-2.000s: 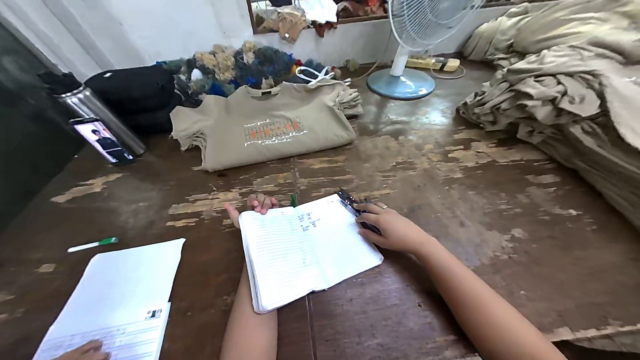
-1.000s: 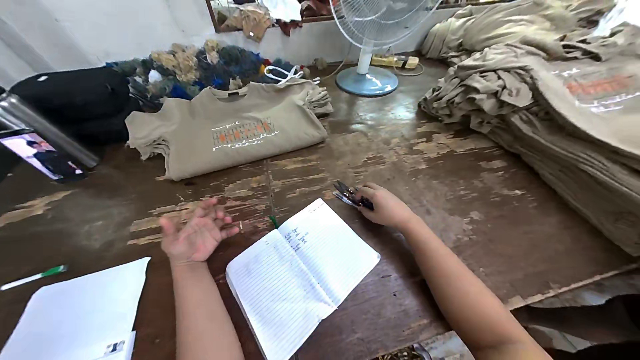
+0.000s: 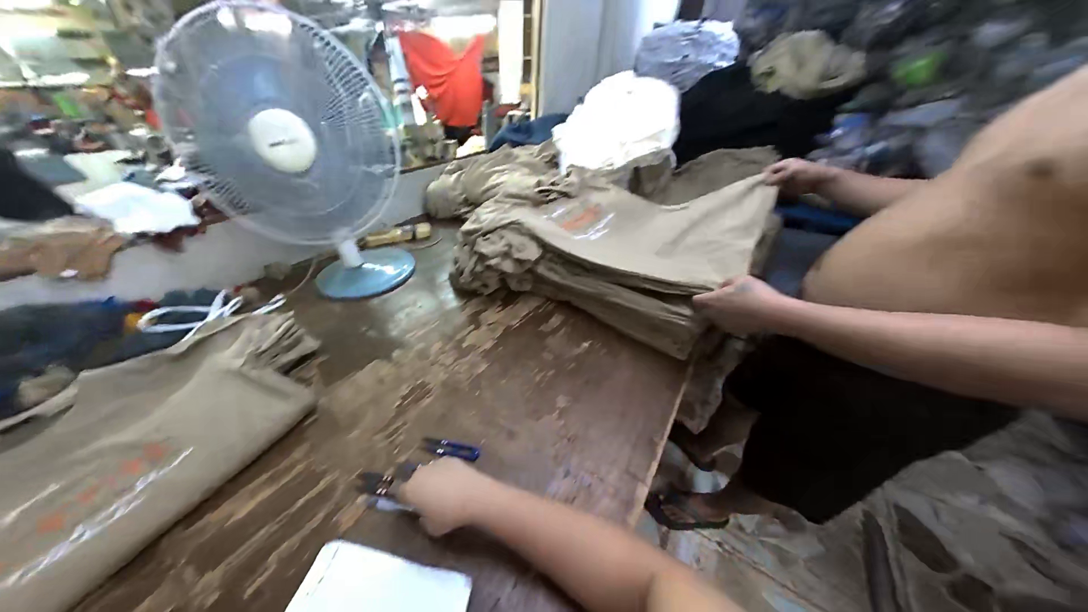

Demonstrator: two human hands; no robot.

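Note:
My right hand [image 3: 444, 495] rests on the worn wooden table, its fingers closed round a dark, small cutting tool [image 3: 382, 489] that is partly hidden. Just beyond it lies a blue-handled thread snipper [image 3: 452, 448]. Nearer to me is the white page of a notebook [image 3: 378, 580], cut off by the bottom edge of the view. To the left lies a folded stack of beige printed T-shirts [image 3: 161, 442]. My left hand is out of view.
At the far right of the table [image 3: 595, 399], another person's hands [image 3: 744, 304] hold the edge of a beige shirt on a large pile [image 3: 629, 246]. A table fan [image 3: 280, 140] stands at the back left. Cloth lies on the floor at right.
The view has swung far to the right, bringing the other person into sight. My left hand, open beside the notebook one second ago, has left the view.

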